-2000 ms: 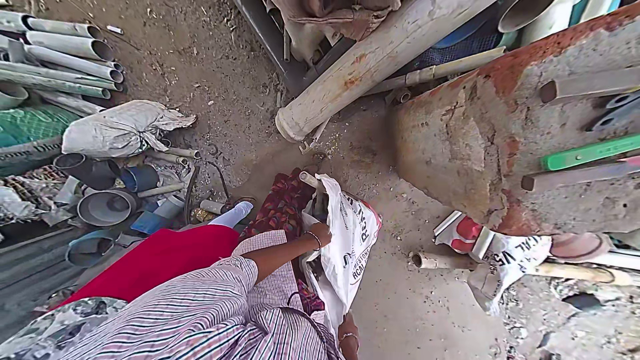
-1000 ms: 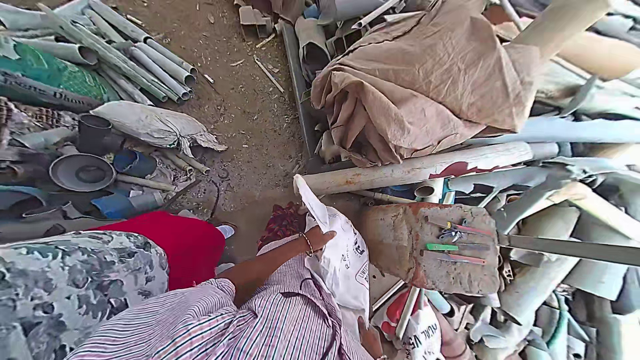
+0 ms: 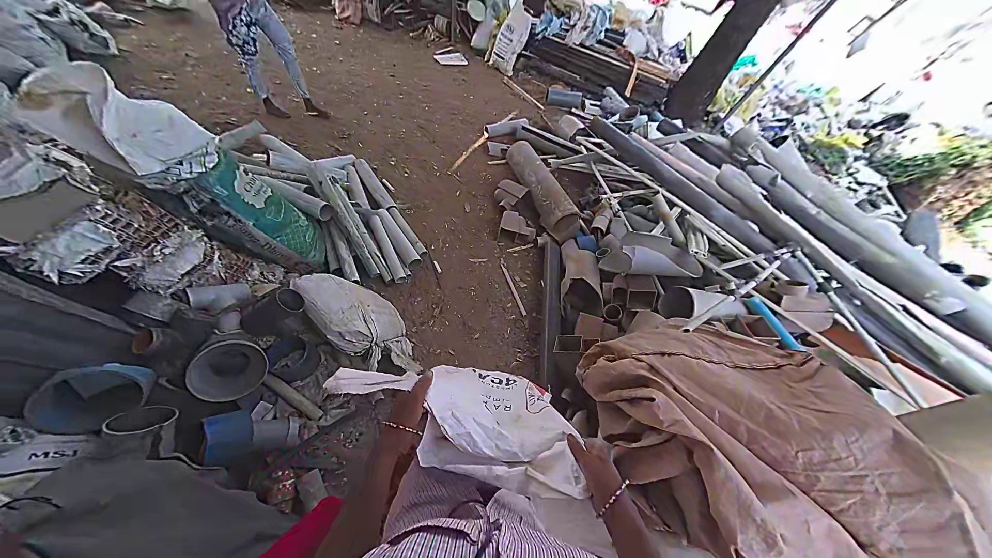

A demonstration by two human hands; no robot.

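Note:
A white woven plastic sack (image 3: 496,415) with printing on it is held up in front of my striped shirt. My left hand (image 3: 415,395) grips its upper left edge, where a strip of the sack sticks out to the left. My right hand (image 3: 593,465) is closed on its right edge, beside a large brown cloth (image 3: 721,418). What is inside the sack cannot be seen.
Grey plastic pipes (image 3: 372,225) and a tied white sack (image 3: 353,314) lie to the left, above buckets and pipe fittings (image 3: 225,368). Long pipes (image 3: 845,225) are heaped on the right. A person (image 3: 271,54) stands on the dirt path at the upper left.
The view has swung up to the path and yard. The sack, earlier at my right side, is now in front of me, with both hands at its edges.

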